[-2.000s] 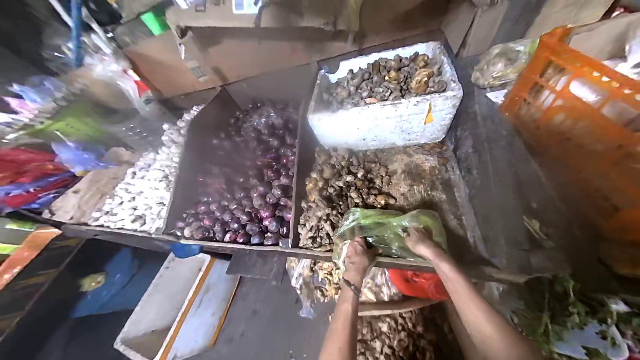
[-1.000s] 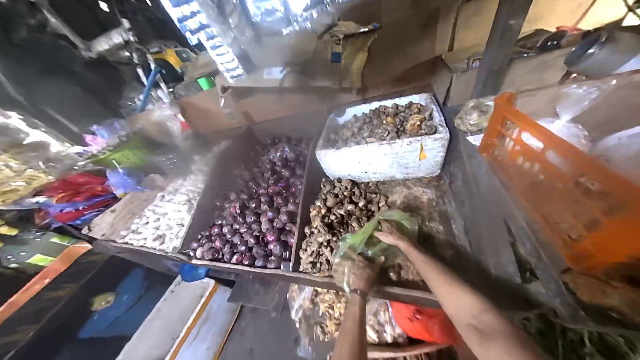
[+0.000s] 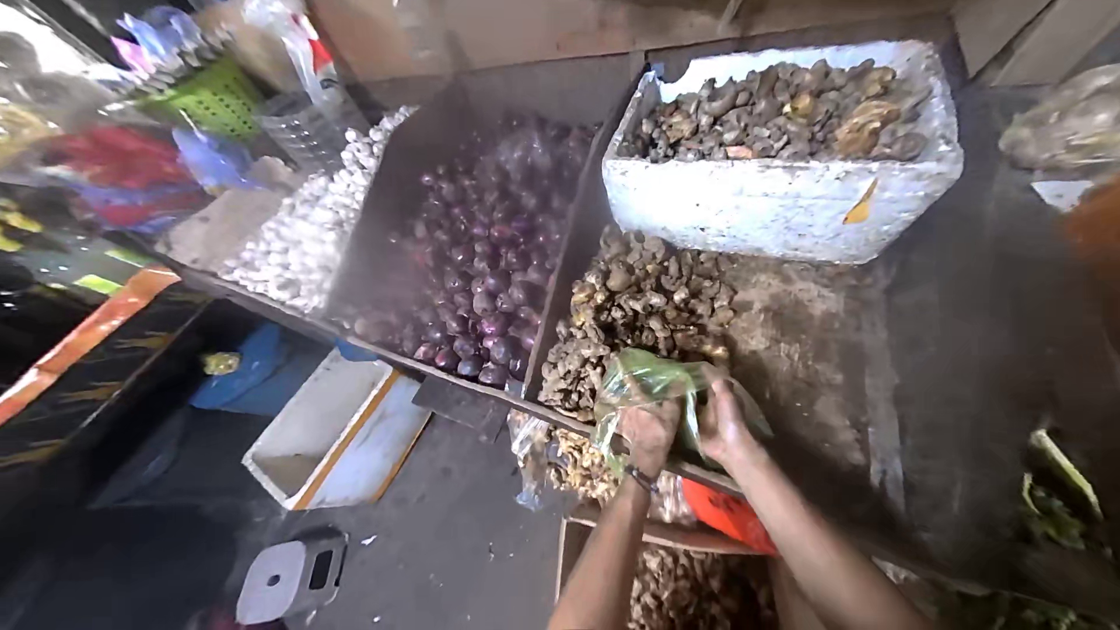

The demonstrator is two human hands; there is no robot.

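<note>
A thin green plastic bag (image 3: 656, 374) lies between my two hands at the front edge of a wooden bin of knobbly brown rhizomes that look like ginger or turmeric (image 3: 652, 293). My left hand (image 3: 649, 429), with a dark band at the wrist, grips the bag's left part, and some of the film covers its fingers. My right hand (image 3: 724, 420) has hold of the bag's right side. Behind them a white foam box (image 3: 779, 206) holds more brown rhizomes. Left of the divider lie red onions (image 3: 490, 280), and beyond them a heap of white garlic (image 3: 306, 236).
Below the stall edge are an open white foam box (image 3: 306, 424), a scale (image 3: 289, 577), a bag of pale pieces (image 3: 577, 464), a red plastic bag (image 3: 726, 516) and a box of rhizomes (image 3: 696, 586). A green basket (image 3: 214, 101) stands far left. Leafy greens (image 3: 1054, 499) lie right.
Both hands have stayed on the green bag near the bin's front edge while its shape changed between them. The view has swung up and back down.
</note>
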